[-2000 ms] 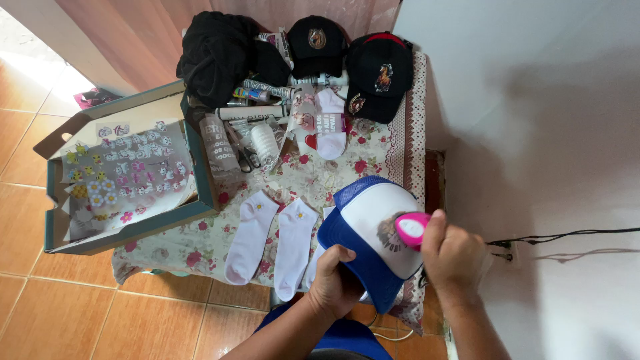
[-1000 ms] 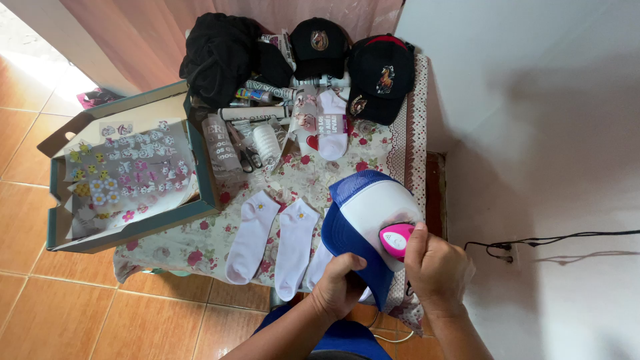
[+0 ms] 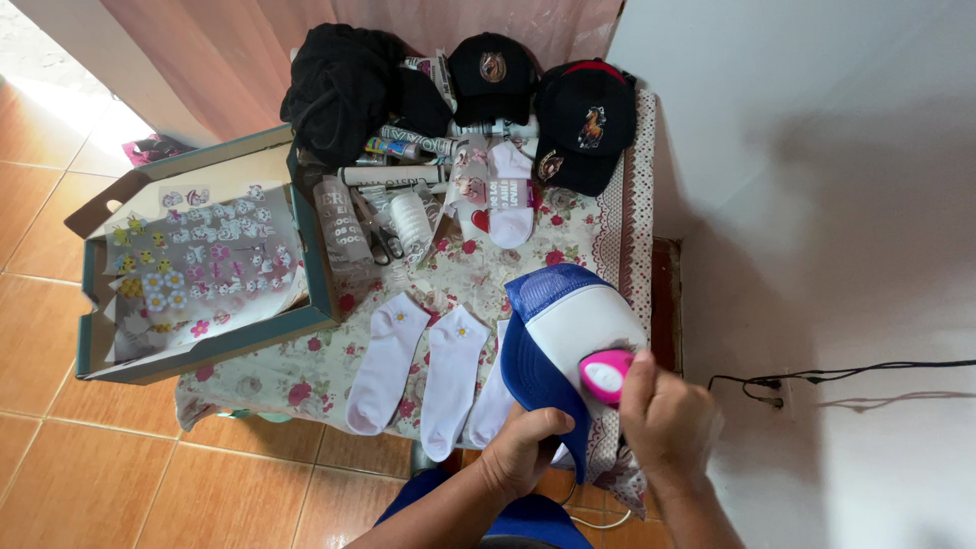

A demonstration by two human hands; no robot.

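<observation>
My left hand (image 3: 526,446) grips the blue brim of a trucker cap (image 3: 583,324) with a white front panel and blue mesh, held above the table's front right corner. In my right hand (image 3: 671,419) is a pink handheld heat tool (image 3: 606,375) with a pale oval on top, pressed against the white panel; it covers most of a dark print there. White ankle socks with small daisy designs, one (image 3: 387,362) at the left and another (image 3: 455,381) beside it, lie left of the cap. A third sock (image 3: 492,404) is partly hidden behind the brim.
An open cardboard box (image 3: 324,263) holds transfer sheets (image 3: 206,267). Black caps (image 3: 585,126), a black cloth (image 3: 339,91), rolls of film (image 3: 393,175), scissors (image 3: 385,242) and a packaged sock (image 3: 509,221) lie at the table's back. Black cables (image 3: 831,374) hang along the right wall.
The pink tool has moved over the cap's front panel, and now covers most of the dark print that showed beside it two seconds ago. The left hand still holds the brim.
</observation>
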